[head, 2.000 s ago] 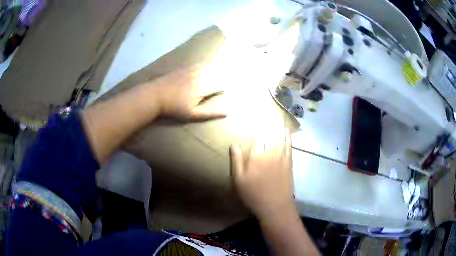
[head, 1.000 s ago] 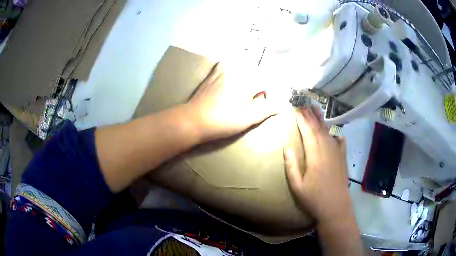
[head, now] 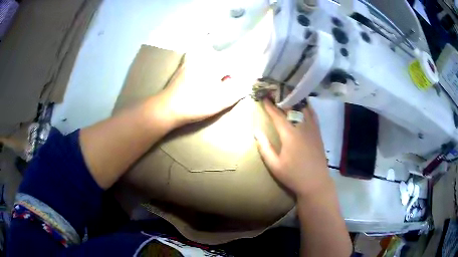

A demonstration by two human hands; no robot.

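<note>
A khaki-brown garment panel (head: 211, 193) lies under the white sewing machine (head: 296, 50) and hangs over the table's front edge. A patch pocket (head: 211, 150) with an angled lower edge lies on it. My left hand (head: 193, 95) rests on the cloth left of the presser foot (head: 261, 90); glare washes out its fingers, so its grip cannot be told. My right hand (head: 296, 150) lies flat on the panel's right side, thumb apart, fingertips close beside the foot and partly behind the machine head. The needle cannot be made out.
A stack of brown cut panels (head: 35, 55) lies at the table's left. A black phone with a red edge (head: 359, 140) lies right of my right hand. White scraps (head: 409, 193) lie at the right end. A yellow-labelled thread cone (head: 421, 73) is at upper right.
Over two seconds my right hand has moved up beside the presser foot, and the pocket's angled edge has come clearly into view. Since one second ago the whole view has shifted, with little hand change.
</note>
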